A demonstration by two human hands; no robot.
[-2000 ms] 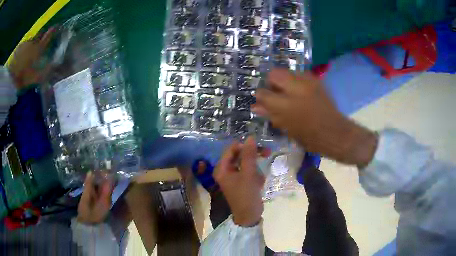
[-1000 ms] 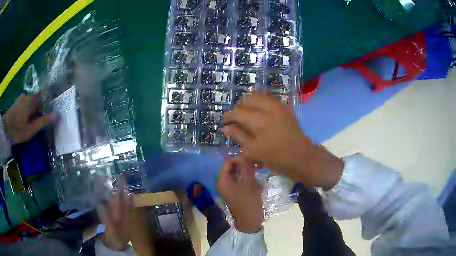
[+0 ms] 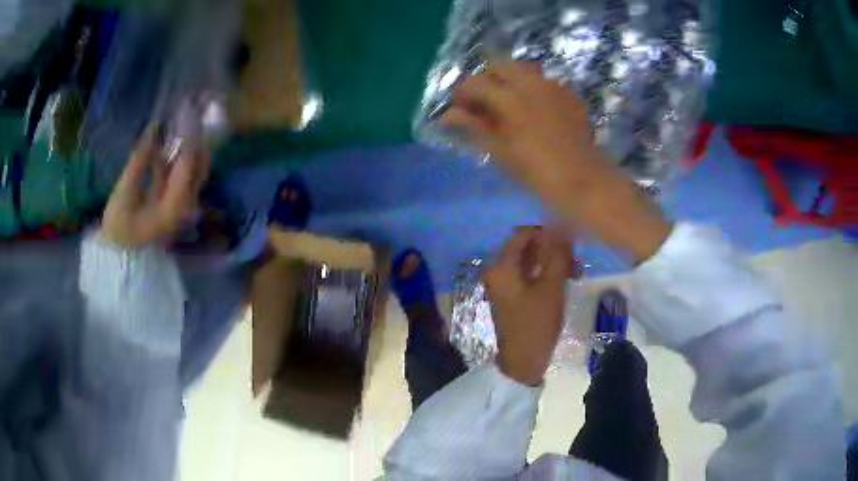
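Note:
A clear blister tray (image 3: 649, 56) with rows of dark and silver pieces lies on the green bench mat at the top right of centre, badly blurred. My right hand (image 3: 527, 122) is over its near left corner, with bent fingers; whether it grips the tray cannot be told. My left hand (image 3: 534, 291) is below it, in front of the bench edge, palm up with curled fingers. It is blurred, and I cannot tell whether it holds anything.
Another worker's hand (image 3: 155, 193) is at the left, near a blurred tan piece (image 3: 268, 70). An open carton (image 3: 273, 329) with a wrapped stack (image 3: 337, 305) stands on the floor. Clear wrapped material (image 3: 470, 315) lies between my feet. A red stool (image 3: 800, 169) is at right.
The view has shifted, so the tray now shows higher and further right. The wrapped stack with the white sheet at the left has left the picture. More of the floor carton shows.

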